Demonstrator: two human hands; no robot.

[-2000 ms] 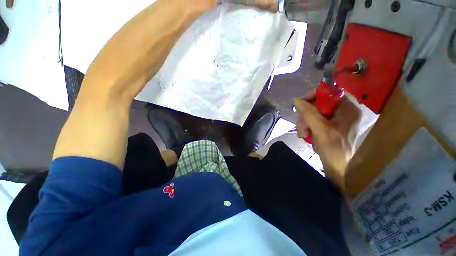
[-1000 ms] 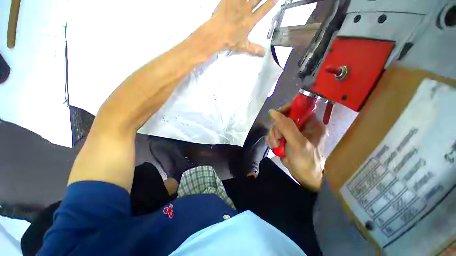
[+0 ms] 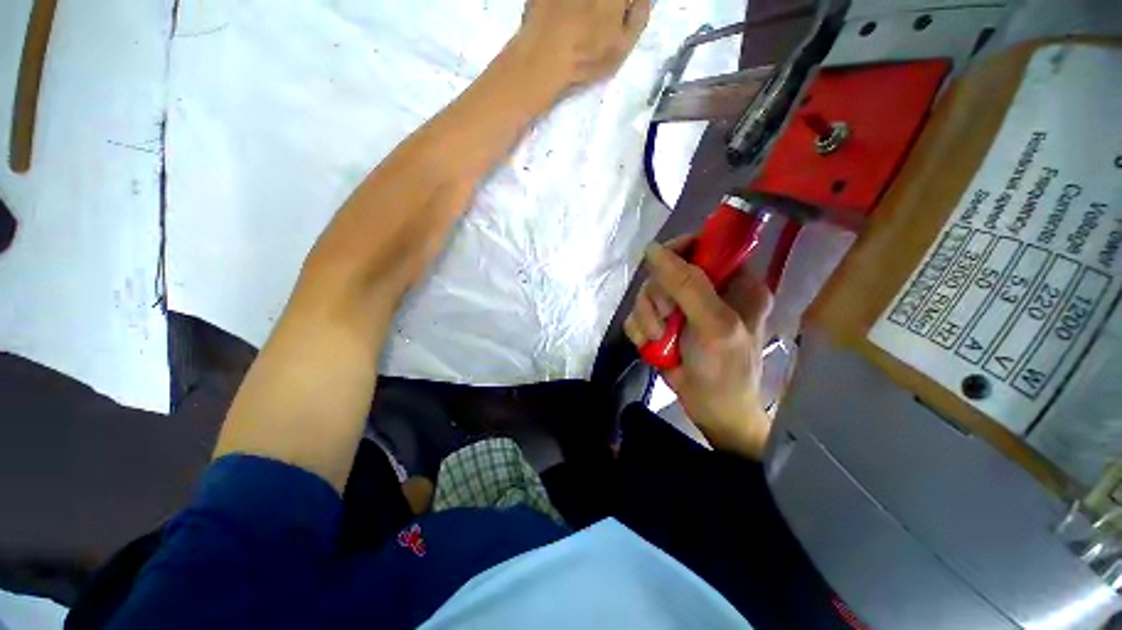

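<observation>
My left hand [image 3: 581, 39] lies on the white marker paper [image 3: 406, 74] at the top; its fingertips are partly cut off by the picture's edge. My right hand [image 3: 720, 332] is closed around the red handle [image 3: 726, 246] of the cutting machine. Its red bracket [image 3: 861, 135] and large grey motor body [image 3: 886, 492] with a taped label fill the right side. Thin metal guard parts [image 3: 714, 96] reach left from the bracket over the paper's edge. The blade and base plate cannot be made out. A dark curved edge shows beside the paper under the guard.
A narrow brown strip [image 3: 33, 86] and a dark object [image 3: 5, 228] lie on paper at the far left. A dark line runs down the paper there. Dark fabric [image 3: 203, 351] shows below the paper. My knees and shoes are just below the paper's near edge.
The machine and my right hand have moved left, bringing the guard to the paper's right edge. My left hand was spread wide one second ago; its fingers are now closer together near the top edge.
</observation>
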